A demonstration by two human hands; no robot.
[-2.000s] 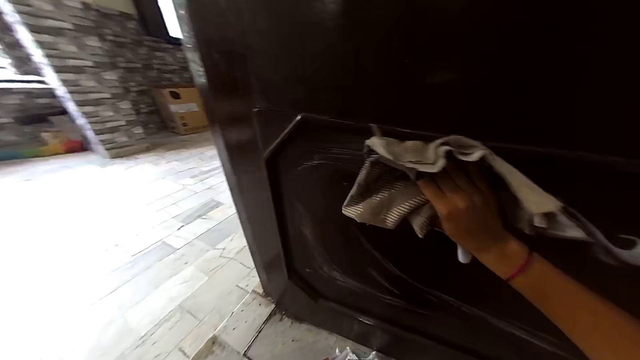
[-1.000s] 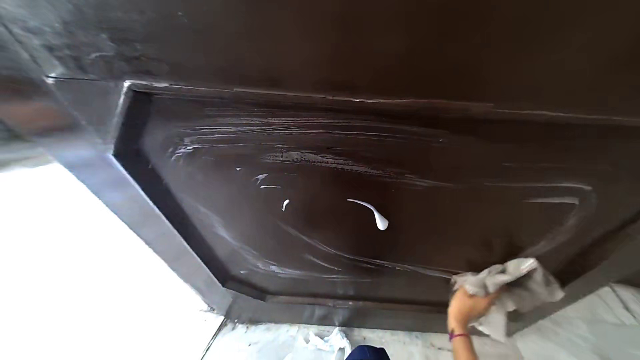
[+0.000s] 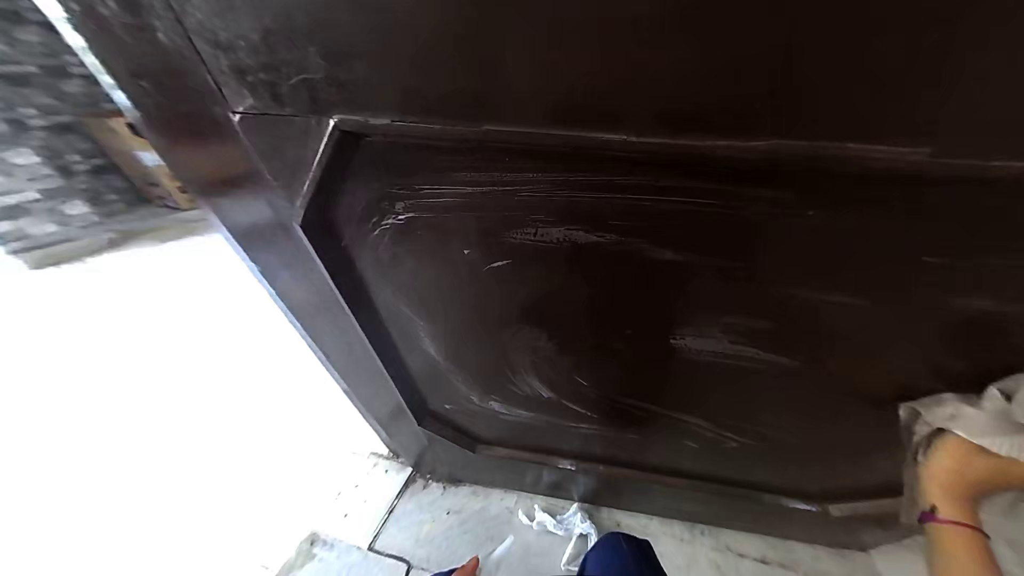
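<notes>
At the right edge, my right hand (image 3: 952,472), with a pink band on its wrist, grips a crumpled beige-grey cloth (image 3: 960,412) against the lower right of a dark brown door panel (image 3: 624,304). The recessed panel has cut corners and a raised border. Thin whitish streaks (image 3: 720,348) and curved smears mark its surface. A small bit of skin (image 3: 468,567), perhaps a fingertip of my left hand, shows at the bottom edge beside dark blue fabric; what it holds cannot be seen.
Crumpled clear plastic (image 3: 564,522) lies on the pale stone floor (image 3: 472,512) below the door, near a dark blue clothed knee (image 3: 622,554). A cardboard box (image 3: 140,160) stands by a grey stone wall (image 3: 40,152) at the left, beyond the door's edge (image 3: 264,248).
My right hand and the cloth have moved from the panel's upper middle to its lower right. The white blob on the panel one second ago is now a smeared streak.
</notes>
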